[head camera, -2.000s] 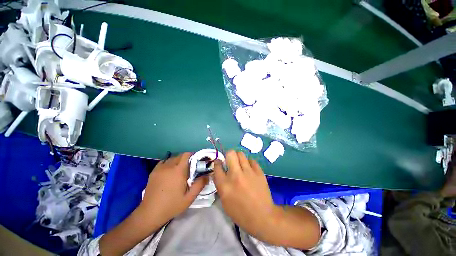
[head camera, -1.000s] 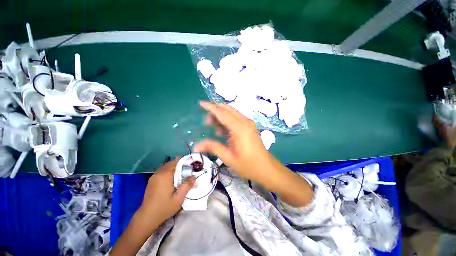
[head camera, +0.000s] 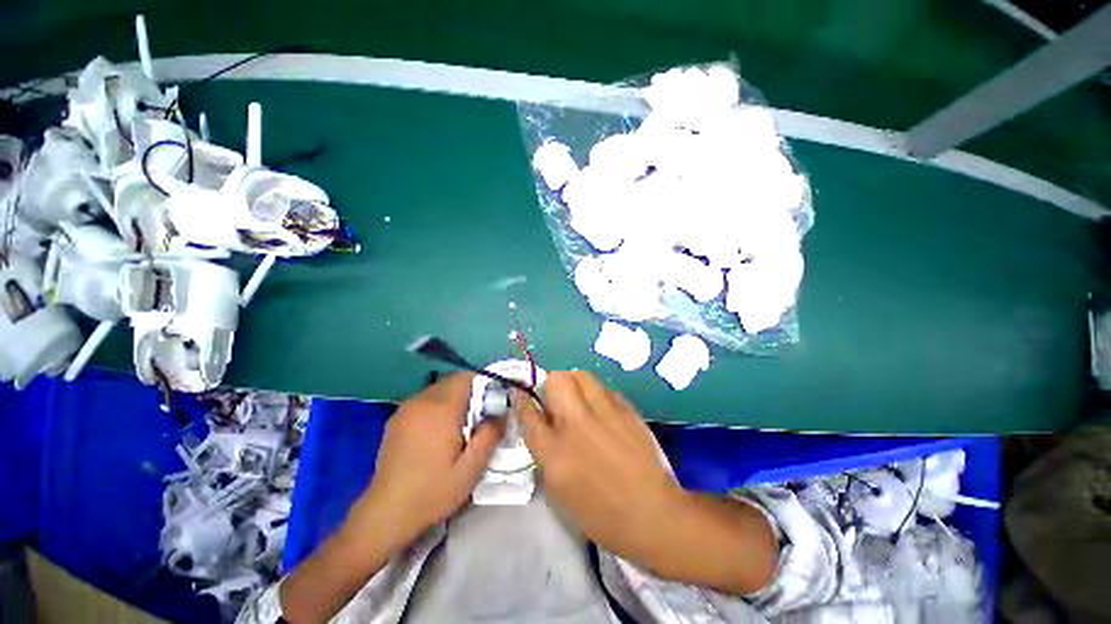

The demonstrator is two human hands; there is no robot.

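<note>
A white camera housing (head camera: pixel 502 486) is held over my lap at the bench's front edge. My left hand (head camera: pixel 426 445) grips its left side, thumb at the opening. My right hand (head camera: pixel 593 445) is on its right side, fingers at the opening and on a black pigtail cable (head camera: pixel 465 358). The cable's dark end sticks out to the upper left over the bench. Thin red lead wires (head camera: pixel 524 345) rise from the opening. A silver-grey round part (head camera: pixel 493 397) shows inside. My fingers hide much of the opening.
White covers (head camera: pixel 682 207) are piled on a clear plastic bag (head camera: pixel 554 201), with two loose covers (head camera: pixel 623 345) beside it. Part-built cameras (head camera: pixel 183 311) cluster on the left bench. Blue totes (head camera: pixel 329 469) with white parts stand below on both sides. A person's clothing (head camera: pixel 1066 512) shows far right.
My right hand has come back from above the bench onto the housing. The black cable now extends up and left across the opening. The view has shifted.
</note>
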